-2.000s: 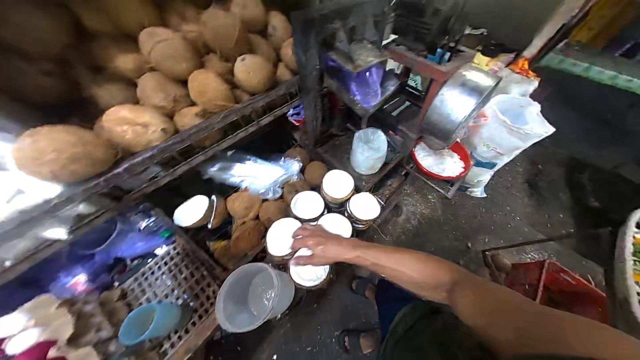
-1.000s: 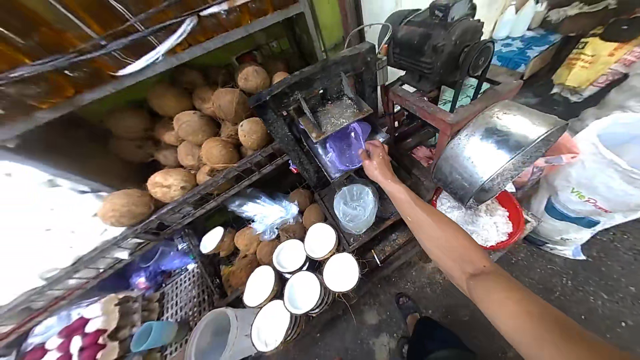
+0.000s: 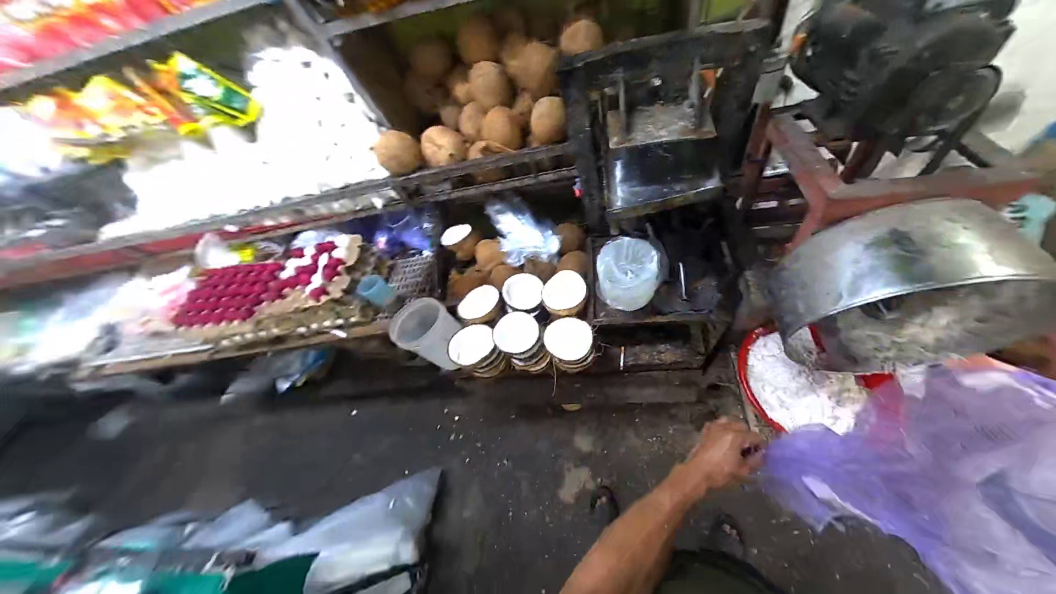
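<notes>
My left hand [image 3: 726, 452] reaches up from the bottom edge, its fingers closed on the gathered end of a purple plastic bag [image 3: 924, 470]. The bag spreads to the right edge, over part of a red basin [image 3: 745, 371] of white grated coconut [image 3: 796, 388]. My right hand is not seen. Stacked coconut halves [image 3: 516, 332] with white flesh facing up stand left of my left hand, on the low shelf's front. A clear plastic bag lines a round container [image 3: 629, 272] beside them. Above the red basin, a large metal bowl [image 3: 916, 256] is tilted on its side.
Whole husked coconuts [image 3: 491, 87] fill the rack behind. A motor [image 3: 899, 74] sits on a red metal frame [image 3: 891, 194] at right. A translucent bucket [image 3: 425, 330] and egg trays [image 3: 247, 293] lie to the left. Grey plastic sheeting [image 3: 371, 536] covers something at lower left.
The view has swung left. The purple bag, on the grating machine beside my right hand one second ago, is now spread out at the right, gripped by my left hand. My right hand has left the view.
</notes>
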